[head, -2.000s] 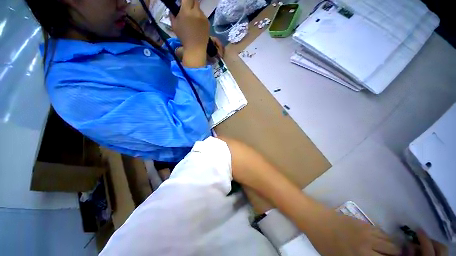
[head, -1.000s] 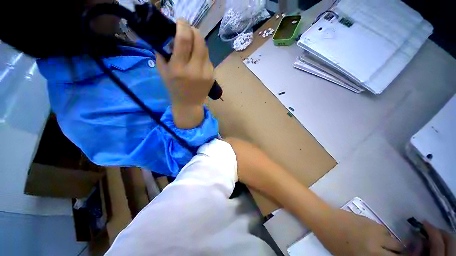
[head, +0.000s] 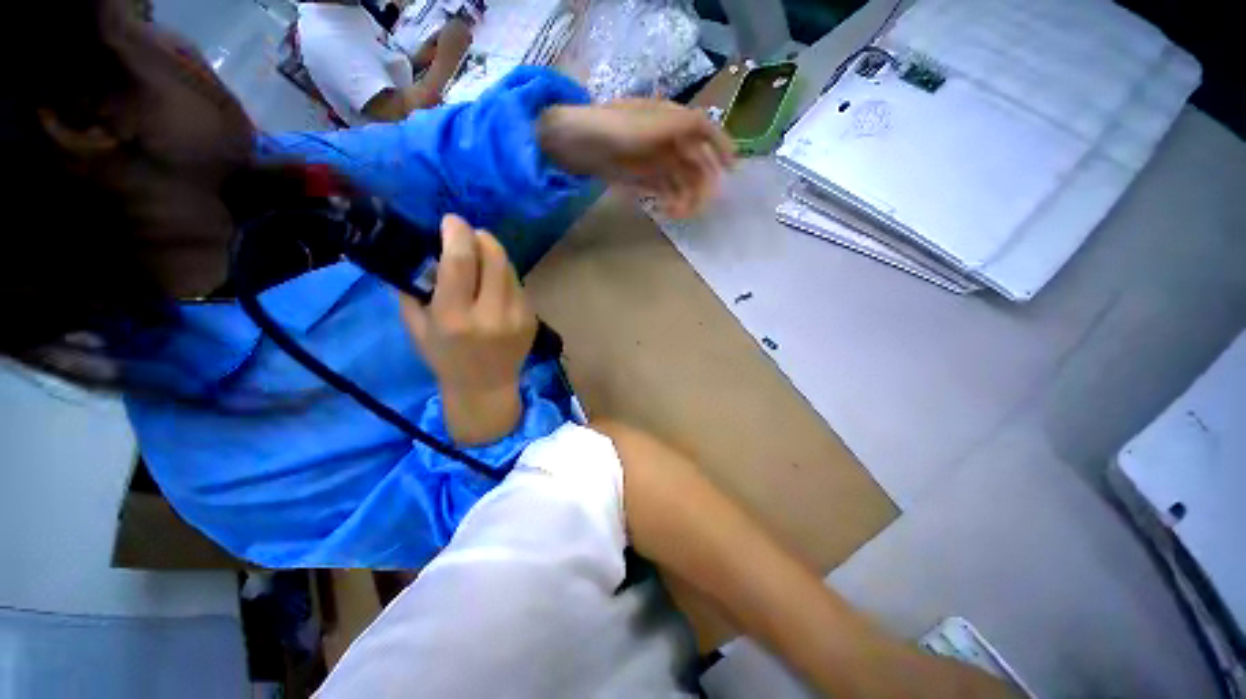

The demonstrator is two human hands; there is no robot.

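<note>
My left forearm, with a white sleeve, reaches towards the bottom right. My left hand is cut off by the bottom edge, so its fingers and anything in them are hidden. My right hand is out of the picture. A white plastic housing shows only as a corner beyond my left wrist at the bottom edge. Its rest is cut off or covered by my arm.
A coworker in blue holds a black screwdriver close at left, the other hand stretched over the bench. White housing stacks stand at back and right. A green tray and brown board lie on the bench.
My left hand and the dark part near it, and my right fingers, have dropped out of the bottom right. The coworker's other hand has come out over the bench; the coworker's housing no longer shows.
</note>
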